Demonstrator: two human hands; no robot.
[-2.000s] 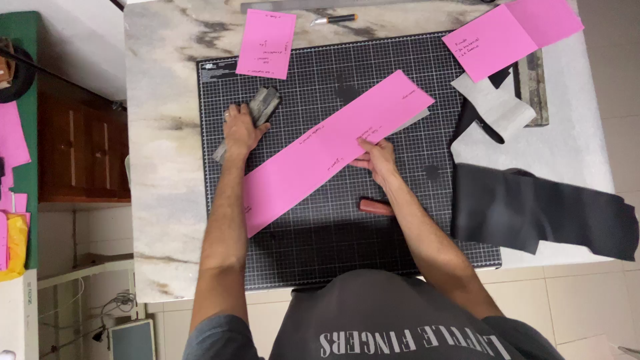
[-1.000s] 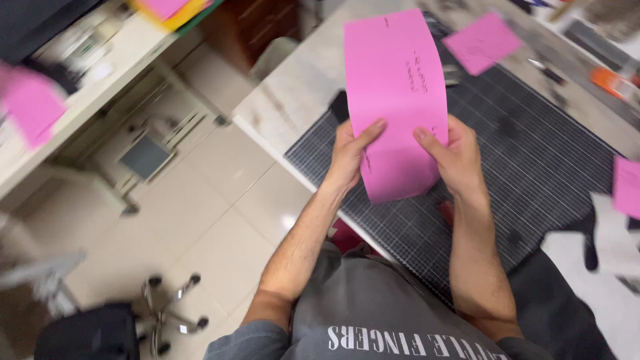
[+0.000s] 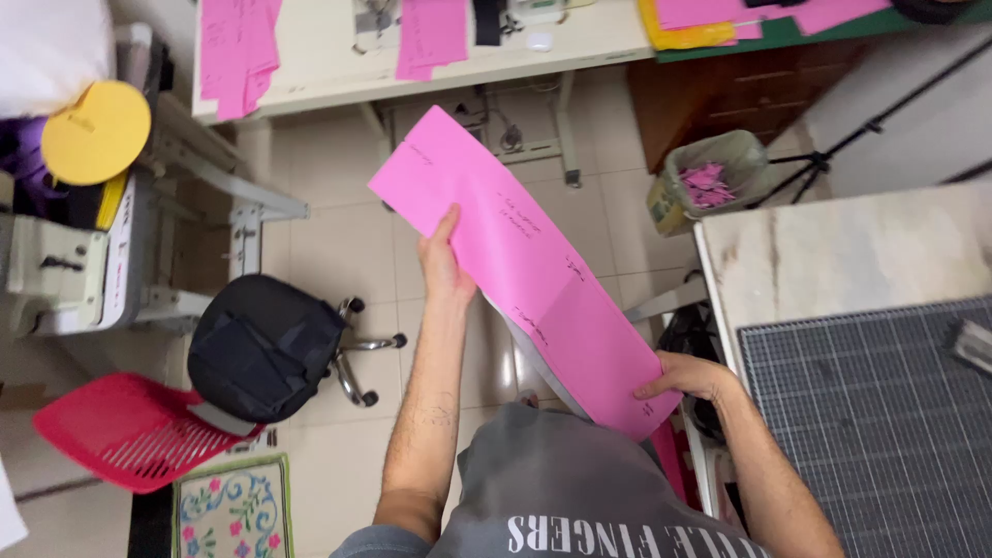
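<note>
A long pink card pattern piece with handwriting on it is held up in front of my body, slanting from upper left to lower right. My left hand grips its lower left edge near the upper end, thumb on top. At the other end, my right hand pinches the right edge with the thumb over the card. A strip of grey material shows under the card's lower left edge. Most fingers of both hands are hidden beneath it.
A black-seated chair with a red back stands at left. Pink pieces lie on the white table ahead. A waste bin and tripod stand at upper right, beyond the marble table with its cutting mat.
The pink piece lay on the cutting mat under my hands, then was lifted; now it is held away from the table, extended between both hands. The view has swung strongly to the left.
</note>
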